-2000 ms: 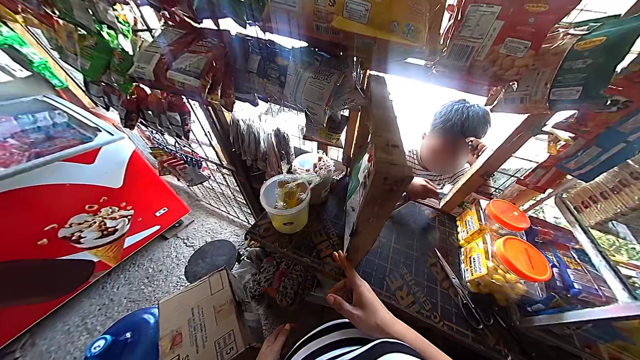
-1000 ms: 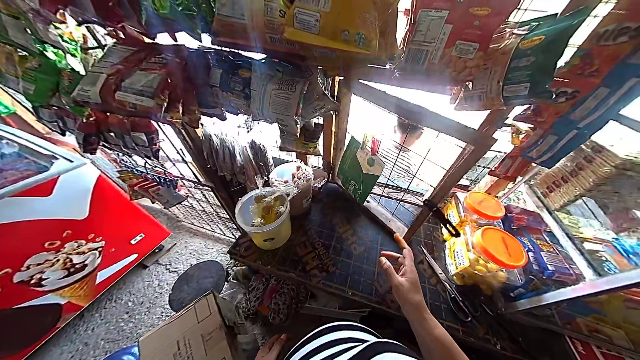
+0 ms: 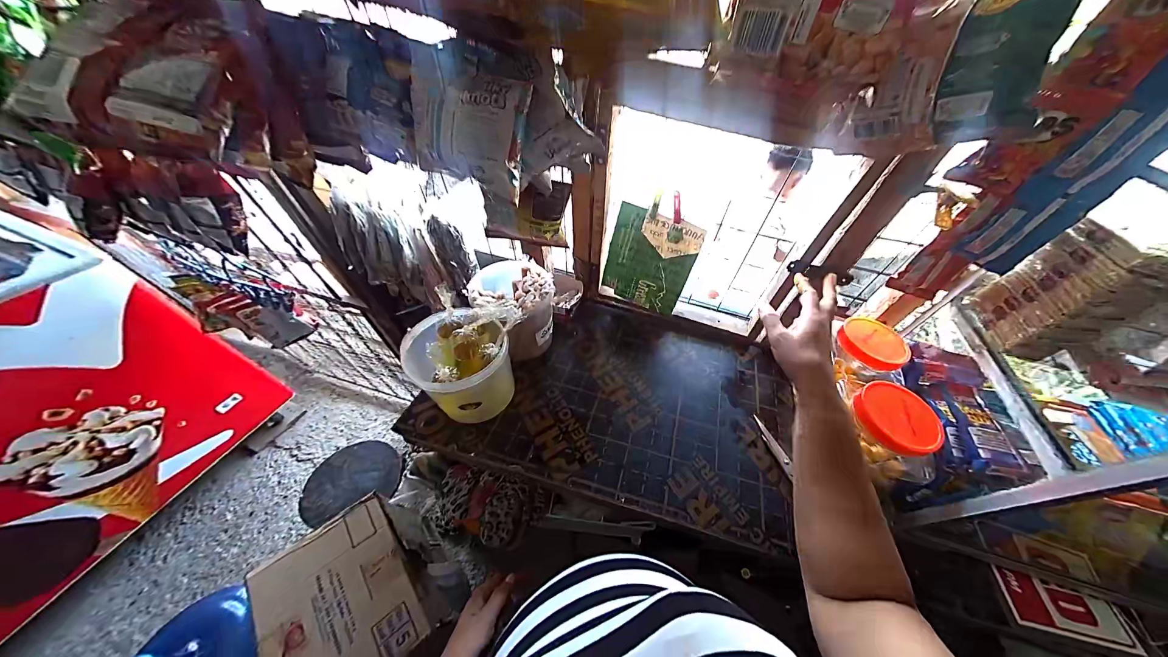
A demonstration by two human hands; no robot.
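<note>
My right hand (image 3: 805, 330) is raised at the right side of the wooden window frame, its fingers by a dark latch (image 3: 819, 272). Whether it grips the latch I cannot tell. Below it on the dark printed counter (image 3: 639, 411) lie scissors (image 3: 774, 447), partly behind my forearm. My left hand (image 3: 485, 604) hangs low beside my striped shirt, near a cardboard box, its fingers partly hidden. A mesh window panel (image 3: 739, 228) with a green card (image 3: 646, 260) clipped to it fills the opening. A person (image 3: 787, 173) is outside, beyond the mesh.
Two plastic tubs (image 3: 459, 370) of wrapped goods stand at the counter's left. Jars with orange lids (image 3: 898, 418) stand at the right. Snack packets (image 3: 474, 119) hang overhead. A cardboard box (image 3: 342, 584), a round dark stool (image 3: 350, 484) and a red freezer (image 3: 119, 411) are at the left.
The wooden-framed mesh panel, swung inward two seconds ago, now lies across the opening. My right hand has moved forward to the latch. The person outside, earlier leaning at the opening, is farther off.
</note>
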